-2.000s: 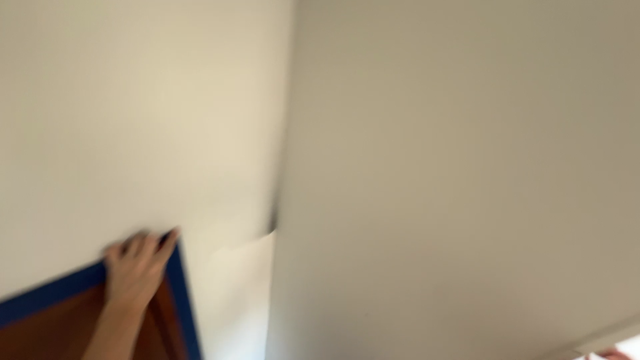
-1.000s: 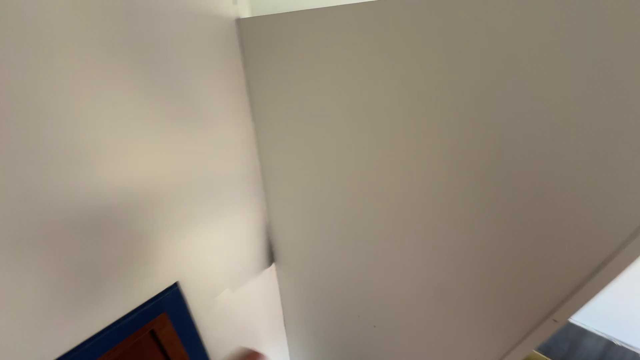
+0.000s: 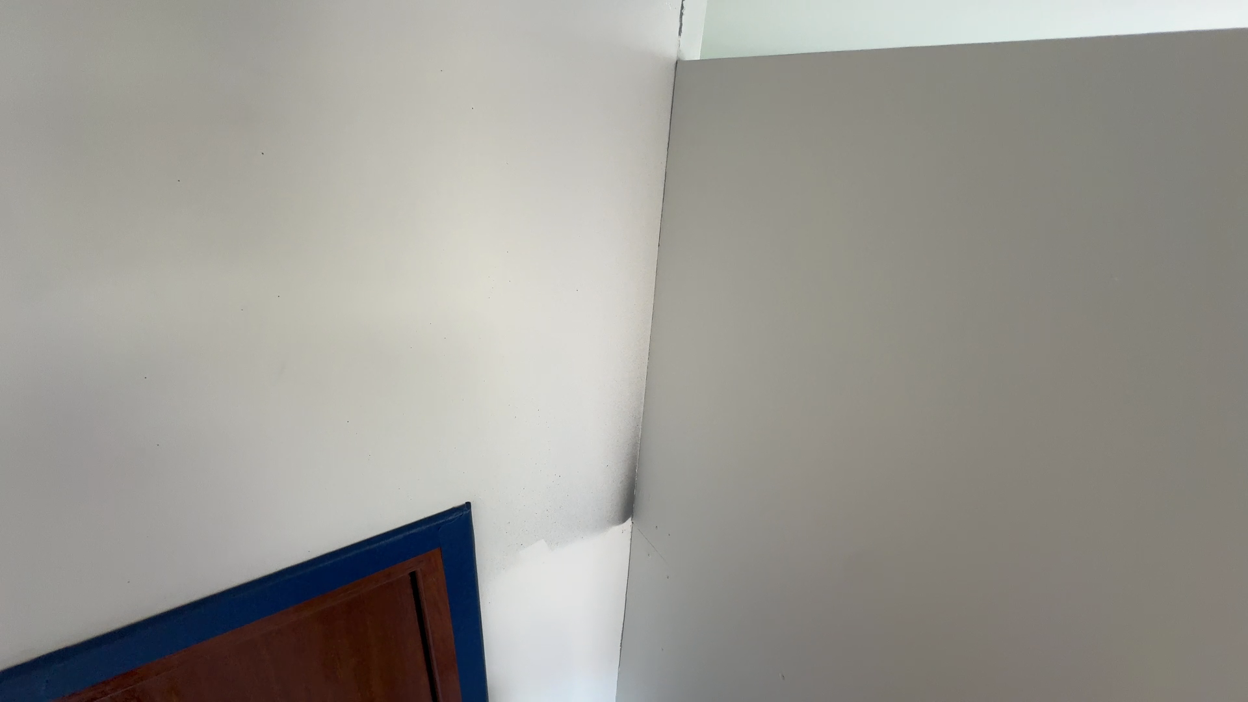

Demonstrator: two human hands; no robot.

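Note:
Neither my left hand nor my right hand shows in the head view now. At the lower left, a reddish-brown wooden door [image 3: 292, 643] is set in a blue frame [image 3: 244, 592], whose top right corner points up. White wall [image 3: 322, 292] surrounds the frame. Close to the corner, the wall has a dark sooty smudge [image 3: 625, 499] that ends at a ragged edge, with whiter surface [image 3: 561, 614] below it.
A large plain grey panel [image 3: 926, 370] fills the right side and meets the white wall along a thin dark seam. Above its top edge shows a pale surface [image 3: 936, 24]. Small dark specks dot the white wall.
A hand lay on the blue frame's top corner two seconds ago, and a blurred fingertip showed at the bottom one second ago; both are out of view. The view has shifted.

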